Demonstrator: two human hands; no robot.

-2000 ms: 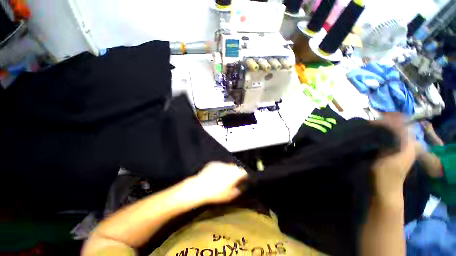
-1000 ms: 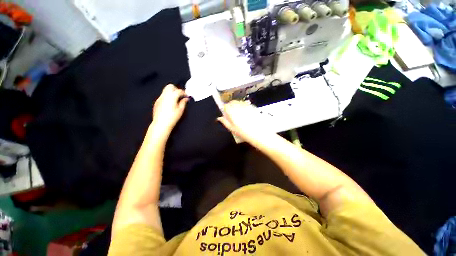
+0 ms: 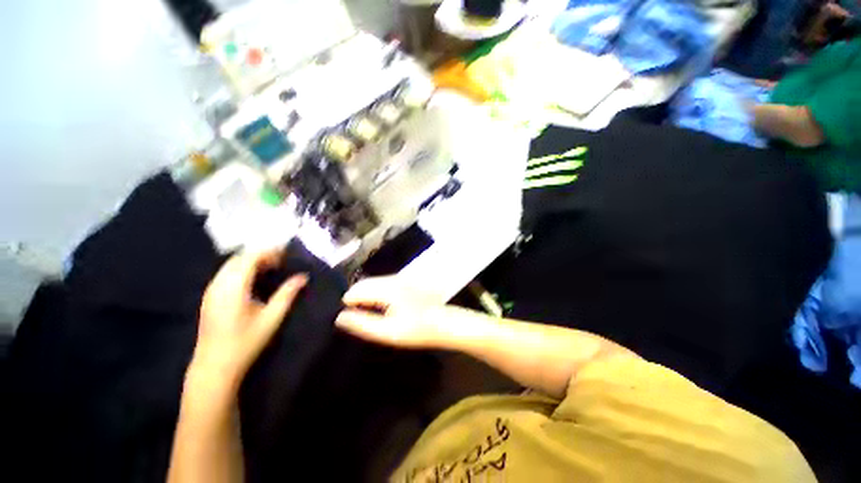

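The black garment panel [image 3: 123, 311] lies left of the machine and runs under both hands towards my lap. My left hand [image 3: 241, 307] rests on the cloth left of the needle area, thumb and fingers apart around a fold. My right hand [image 3: 392, 313] is at the cloth's right edge, just in front of the machine, thumb and fingers pinching the edge. The overlock machine [image 3: 401, 160] stands right in front of the hands, blurred and tilted in view. The cloth reaches its presser foot area [image 3: 345, 250]; the foot itself is too blurred to tell.
Black pieces with neon-green stripes [image 3: 708, 226] are piled at the right. Neon-green fabric [image 3: 500, 80] and light blue pieces [image 3: 642, 33] lie behind. The white table edge [image 3: 481, 241] is beside my right hand. A person in a green sleeve [image 3: 821, 104] is at the far right.
The view has swung right and tilted. Both hands remain at the black cloth in front of the machine; the left hand is now nearer the needle area, its fingers more spread.
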